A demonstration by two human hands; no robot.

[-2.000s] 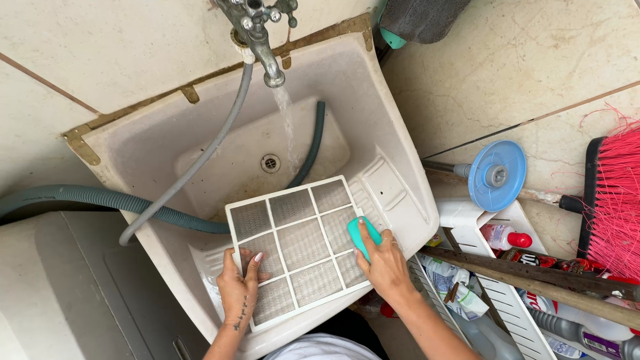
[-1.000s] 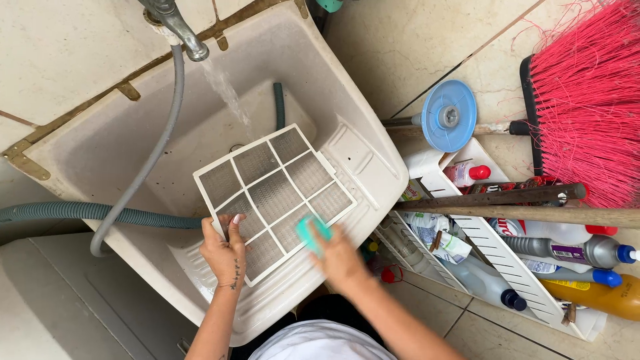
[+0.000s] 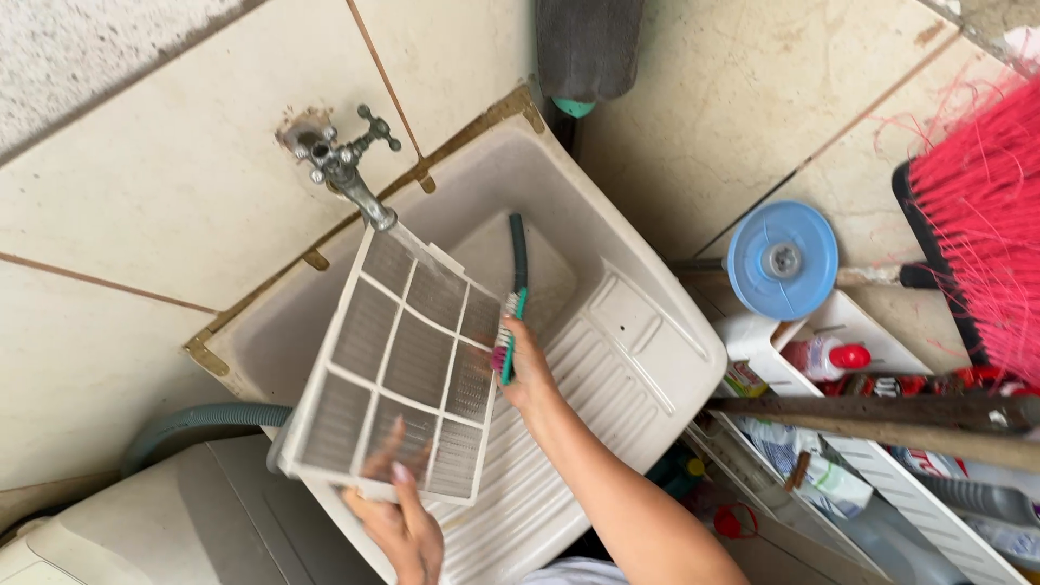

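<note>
A white plastic-framed mesh filter (image 3: 418, 349) is tilted up over the laundry sink (image 3: 642, 325), its top corner just under the metal faucet (image 3: 349, 175). Water runs from the spout onto the mesh. My left hand (image 3: 402, 520) grips the filter's lower edge, some fingers showing through the mesh. At the filter's right edge, my right hand (image 3: 524, 366) holds a scrub brush (image 3: 510, 337) with a teal back and white and purple bristles. Whether the bristles touch the frame is not clear.
A blue plastic disc (image 3: 782, 260) and a pink-bristled broom (image 3: 983, 236) are at the right, above a white rack (image 3: 902, 487) of bottles and packets. A dark green hose (image 3: 518, 252) lies in the basin. A grey-and-white appliance (image 3: 187, 504) stands at lower left.
The filter has gone from lying over the sink's ribbed side to tilted up under the faucet. The brush has moved off the mesh face to its right edge. The view has shifted.
</note>
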